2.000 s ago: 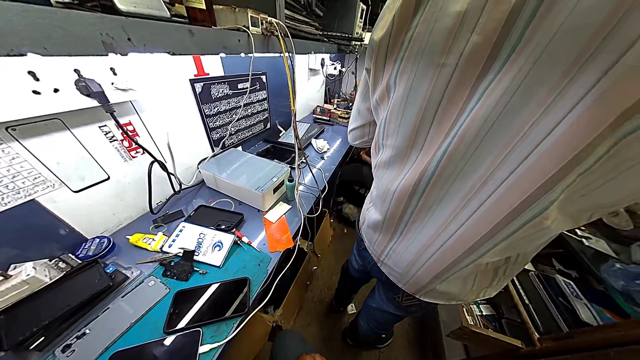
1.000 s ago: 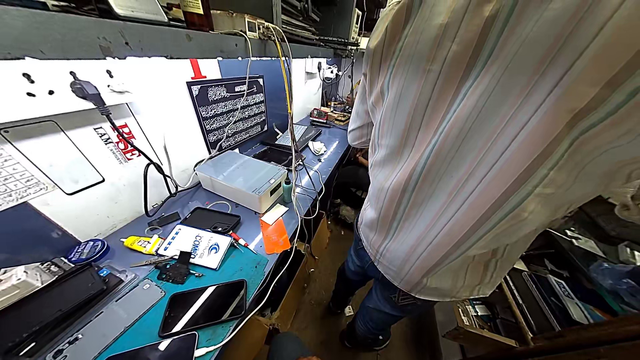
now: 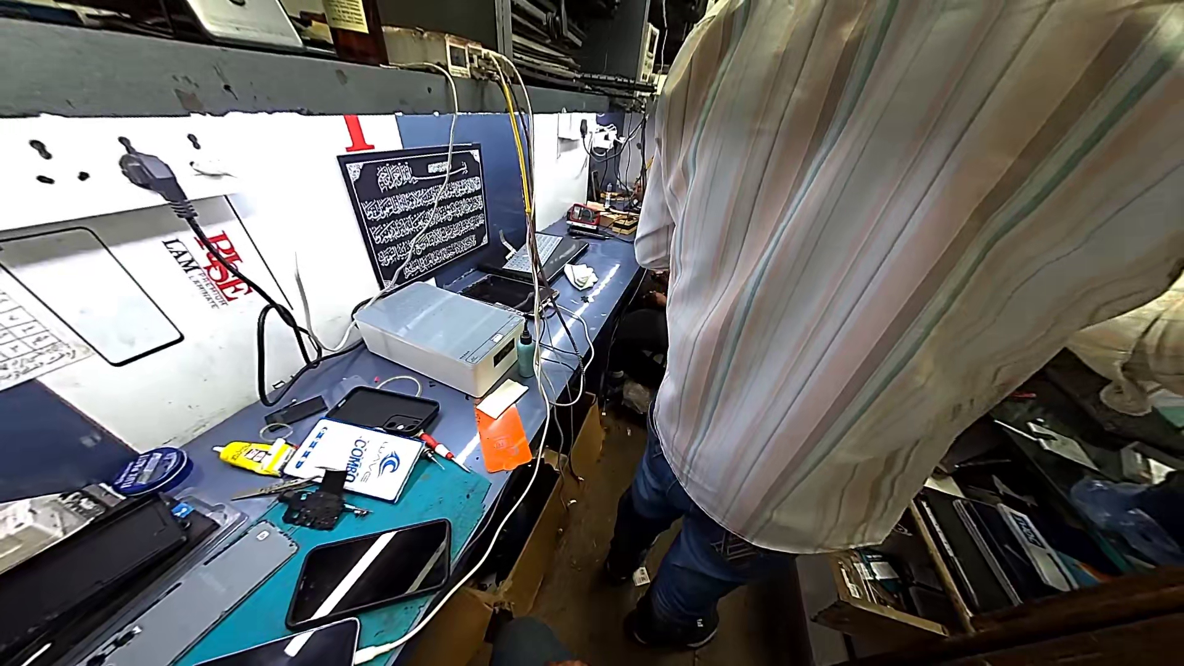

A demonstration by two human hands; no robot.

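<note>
Neither of my hands can be made out. A dark smartphone lies face up on a teal work mat, and a second phone with a white cable at its end lies at the bottom edge. Behind them are a small black phone part, metal tweezers, a white and blue box, a yellow glue tube and a black phone case. A grey phone frame panel rests at the left.
A person in a striped shirt stands close at the right, back turned. A white-grey box-shaped device sits on the bench. White cables hang over its front edge. Cardboard boxes stand below; a drawer of parts is at right.
</note>
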